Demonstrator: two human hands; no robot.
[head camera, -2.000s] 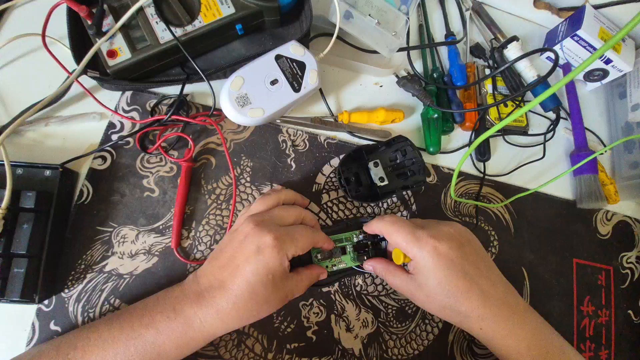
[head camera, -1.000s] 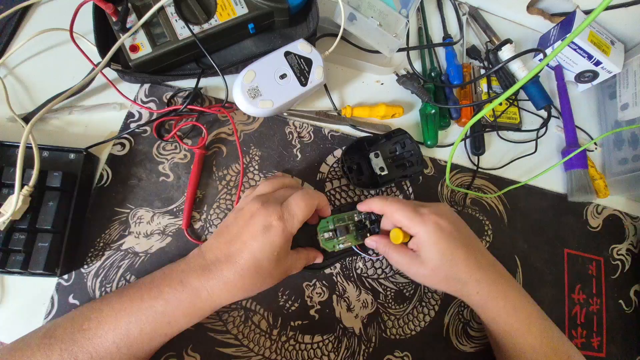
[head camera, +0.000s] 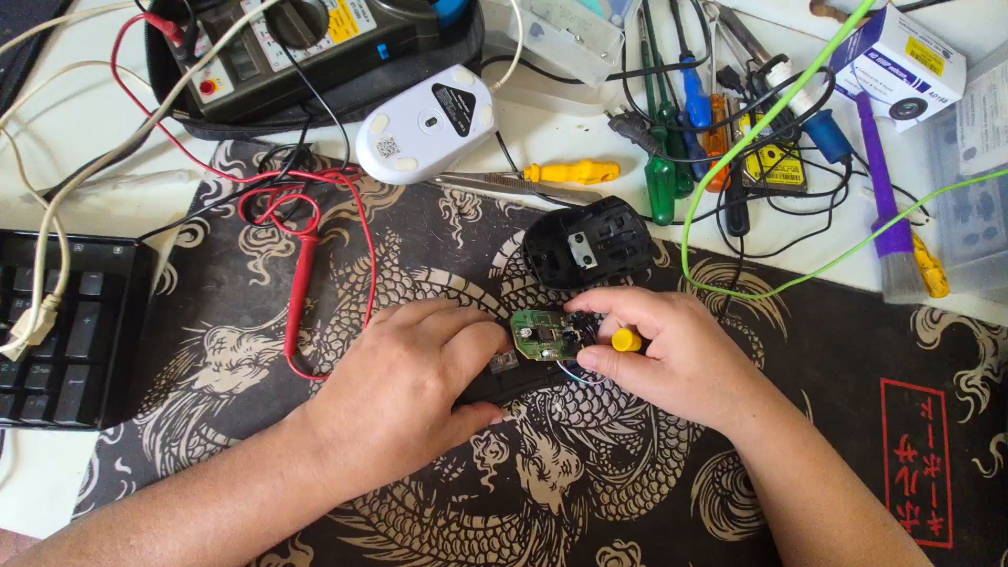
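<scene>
My left hand (head camera: 425, 378) grips the black base shell of a computer mouse (head camera: 516, 386) by its left end, with the thumb on its near side. My right hand (head camera: 661, 346) pinches the right end of a green circuit board (head camera: 539, 335) between thumb and index finger. The board sits tilted over the shell, and thin wires (head camera: 583, 374) run below its right end. A yellow screwdriver handle (head camera: 626, 339) sticks out between my right fingers; its shaft is hidden. Just beyond the board lies the black upper shell of the mouse (head camera: 587, 246), inside up.
A red test probe (head camera: 299, 299) lies left on the dragon-patterned mat (head camera: 520, 488). Beyond are a white mouse (head camera: 425, 122) upside down, a multimeter (head camera: 276, 47), tweezers (head camera: 512, 187), screwdrivers (head camera: 661, 181), a soldering iron (head camera: 827, 138) and a purple-handled brush (head camera: 890, 213). A black keypad (head camera: 71, 339) stands left.
The circuit board has been raised and shifted right relative to the base shell, uncovering part of the shell beside my left fingers. My right hand has moved with the board.
</scene>
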